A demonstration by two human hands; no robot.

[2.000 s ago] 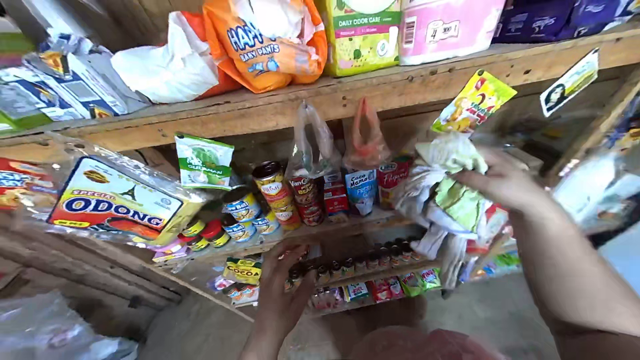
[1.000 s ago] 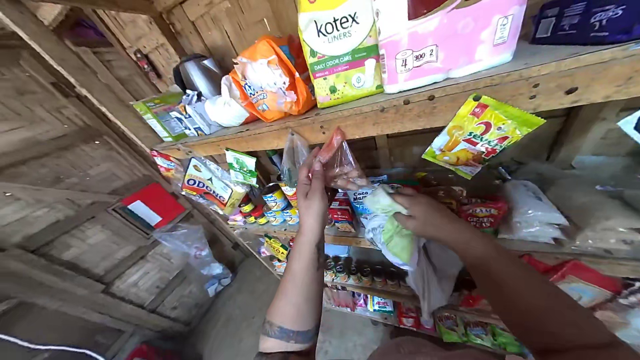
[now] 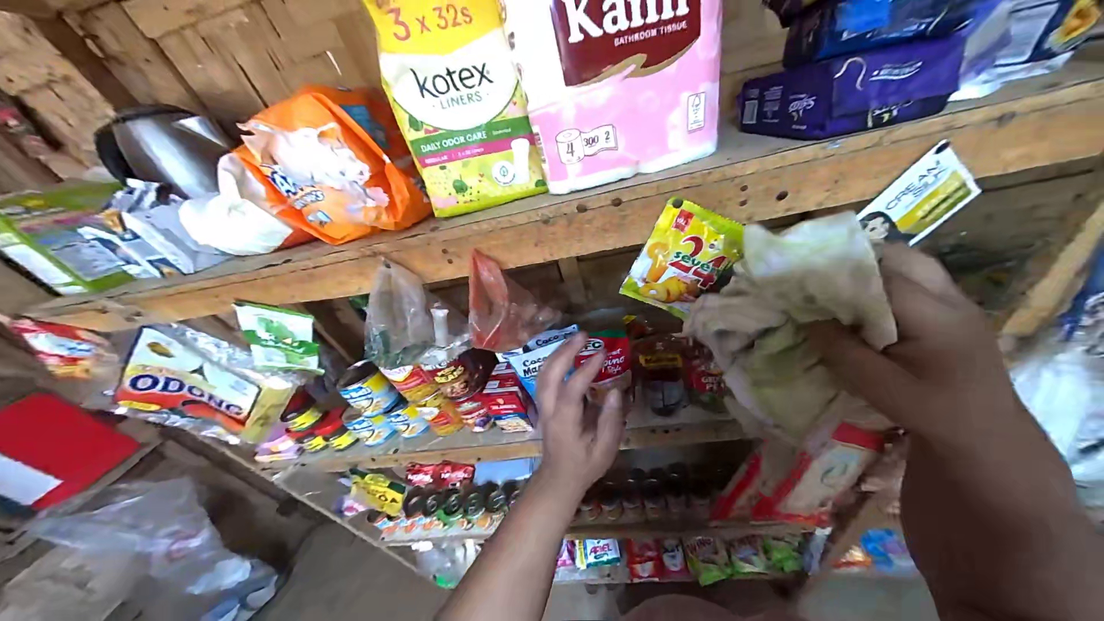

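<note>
My right hand (image 3: pixel 906 345) grips a crumpled, pale green and greyish cloth (image 3: pixel 785 319) in front of the right part of the shelves. Just left of the cloth, a yellow-green snack packet (image 3: pixel 681 257) hangs from the upper shelf edge. My left hand (image 3: pixel 580 414) is raised with its fingers apart and holds nothing. It is in front of a blue and white pouch (image 3: pixel 536 358) and a red and green pouch (image 3: pixel 608 362) on the middle shelf; whether it touches them cannot be told. A red plastic bag (image 3: pixel 500 306) hangs above and left of that hand.
The wooden upper shelf (image 3: pixel 345 259) bears a pink bathroom tissue pack (image 3: pixel 630 112), a liner pack (image 3: pixel 466 112), an orange bag (image 3: pixel 336 172) and an electric kettle (image 3: pixel 164 151). Cans (image 3: pixel 371 388) stand on the middle shelf, small jars (image 3: pixel 457 504) below. A noodle pack (image 3: pixel 194 379) hangs at left.
My left hand has come away from the hanging plastic bags, where it was one second ago. My right hand has lifted the cloth in front of the yellow-green packet. The view has shifted.
</note>
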